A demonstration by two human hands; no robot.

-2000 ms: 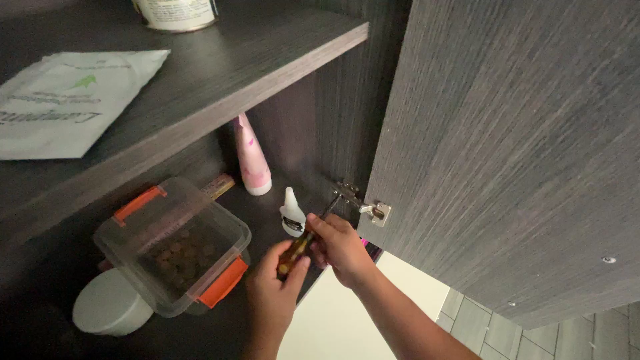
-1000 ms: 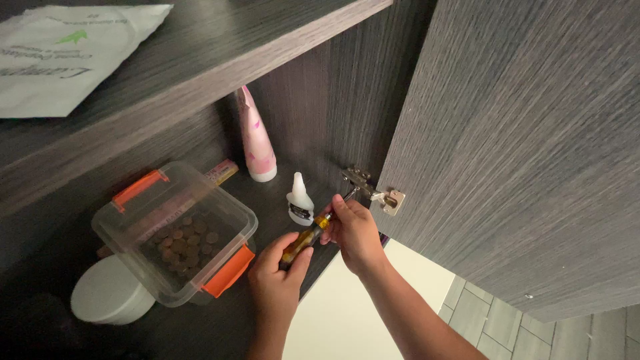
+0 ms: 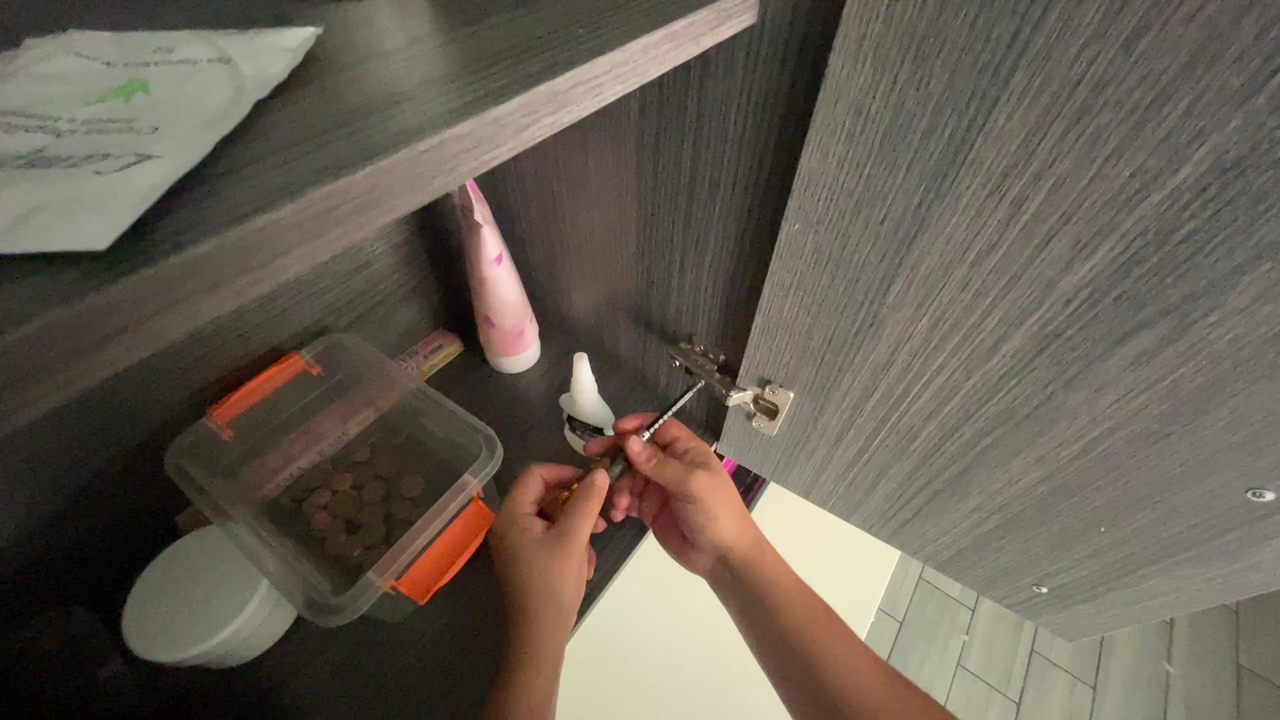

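My left hand (image 3: 555,530) is closed around the amber handle of a screwdriver (image 3: 672,412). Thumb and fingers of my right hand (image 3: 680,490) hold the same tool near the base of its shaft. The shaft slants up to the right, and its tip lies at the arm of a metal concealed hinge (image 3: 705,368); whether it sits in a screw I cannot tell. The hinge cup (image 3: 768,408) is fixed to the edge of a grey wood-grain cabinet door (image 3: 1000,280). Just behind my fingers stands a small white nozzle bottle (image 3: 584,395), partly hidden.
A pink tube (image 3: 500,290) stands at the cabinet's side wall. Left are a clear plastic box (image 3: 335,480) with orange latches holding coins, and a white round tub (image 3: 205,600). Above runs a shelf (image 3: 420,170) bearing a white packet (image 3: 150,130). Floor tiles (image 3: 935,610) show below the door.
More of the screwdriver's shaft shows now between my right fingers and the hinge. Both hands still hold the tool. The view has shifted slightly.
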